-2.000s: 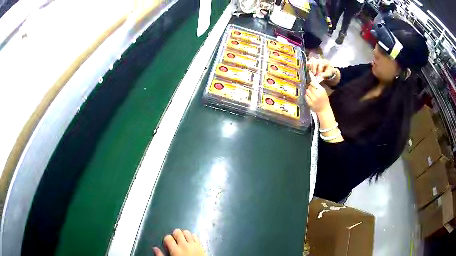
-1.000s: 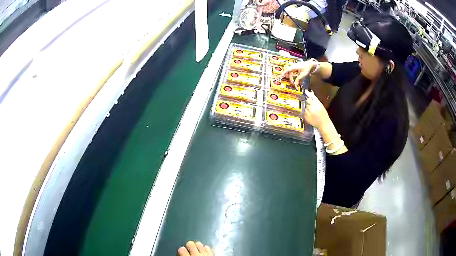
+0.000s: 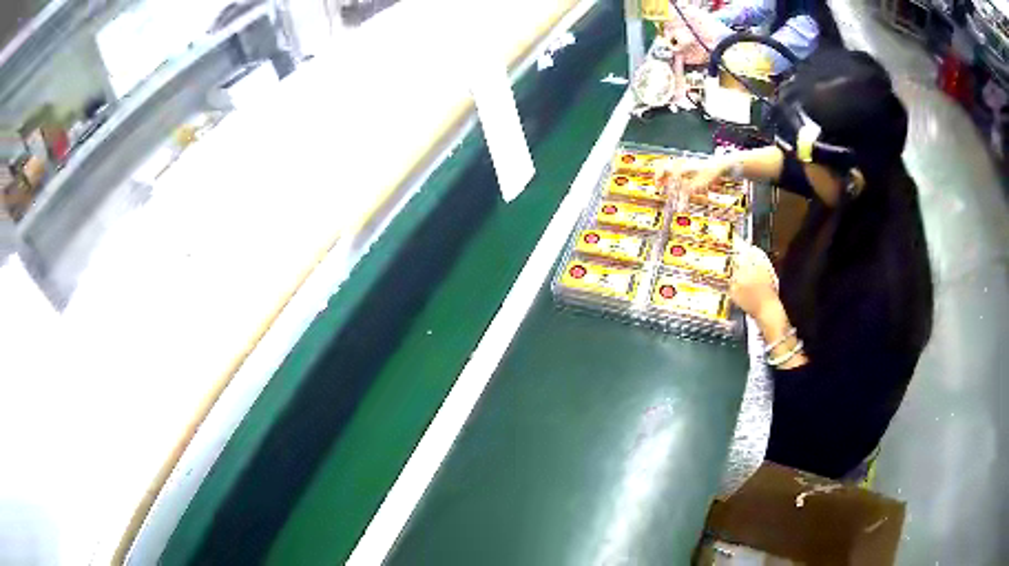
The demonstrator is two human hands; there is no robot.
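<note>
A clear blister tray (image 3: 647, 313) stands on the green bench at the upper middle. It holds two rows of yellow handheld devices (image 3: 601, 278), each with a red round spot and a white label. A seated coworker's one hand reaches over the far part of the tray and hides some devices. The coworker's other hand is at the tray's right edge. Neither my left hand nor my right hand is in the picture.
The green bench top (image 3: 553, 442) has a white edge strip along a darker green conveyor. A brown open carton (image 3: 808, 525) is at the bottom right. The coworker in black (image 3: 852, 287) sits at the right. A white strip (image 3: 503, 138) hangs over the conveyor.
My one hand, seen at the bottom edge before, has left the picture. The view has shifted, so the tray sits further right and lower. The coworker's hand has moved to the tray's far part.
</note>
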